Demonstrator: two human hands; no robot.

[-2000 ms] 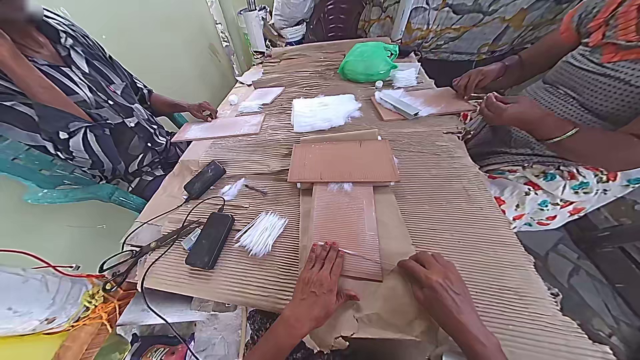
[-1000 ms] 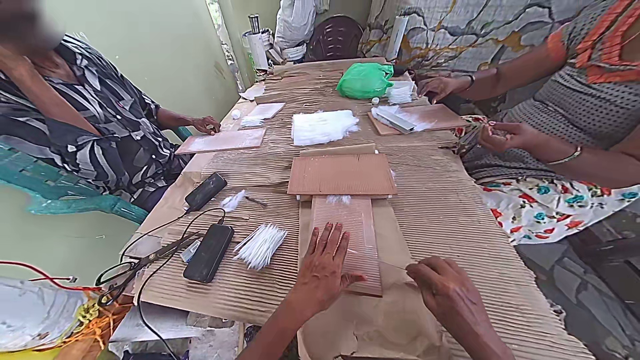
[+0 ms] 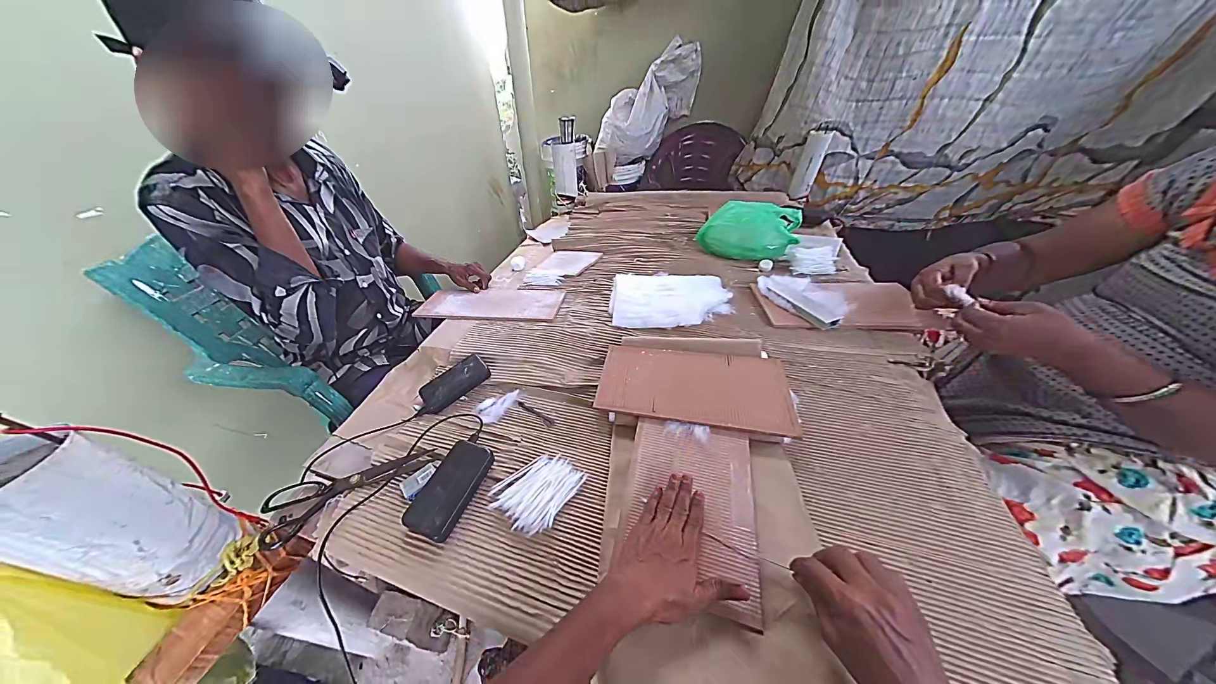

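Note:
My left hand (image 3: 673, 556) lies flat, palm down, on a ribbed reddish board (image 3: 736, 475) near the table's front. To its right, my right hand (image 3: 860, 608) pinches the end of a thin stick or wire (image 3: 750, 553), which runs leftward over the board toward my left palm; its other end is hidden. A second reddish board (image 3: 698, 388) lies across the far end of the first, with bits of white cotton (image 3: 689, 430) at its near edge. A bundle of thin white sticks or wicks (image 3: 540, 492) lies left of my left hand.
Corrugated cardboard (image 3: 883, 475) covers the table. Black devices (image 3: 448, 491) with cables and scissors (image 3: 366, 475) lie at left. Beyond are a white cotton pile (image 3: 668, 300) and a green plastic bag (image 3: 749, 230). One person sits at left; another at right holds cotton beside a board (image 3: 879, 306).
The view has tilted up. My left hand has shifted up the ribbed board since two seconds ago. The person at right has brought both hands together around a bit of cotton.

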